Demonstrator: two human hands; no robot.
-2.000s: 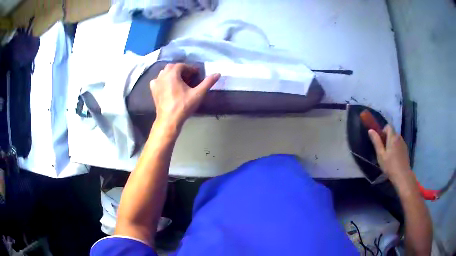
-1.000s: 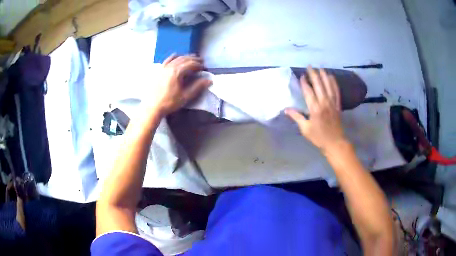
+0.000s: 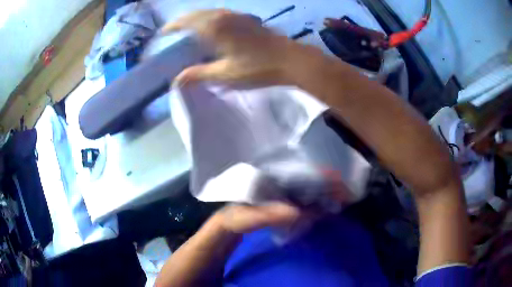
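The pale grey-white garment piece is off the board and held up in front of me, blurred and bunched, with its edge folded. My right hand reaches across the top and grips its upper edge between thumb and fingers. My left hand is at its lower edge, blurred, and holds the cloth there; its fingertips are hidden. The dark grey padded board lies bare at its rounded left end, behind the cloth. The black iron stands on the table at the upper right, untouched.
The orange-red hose runs back from the iron. A crumpled pale bundle and a blue block lie beyond the board. A small dark bracket is at the left. Pale cloth hangs at the far left.
The garment has come off the board and up towards me. My right hand has moved up and left across it, my left hand down to its lower edge. The view has turned.
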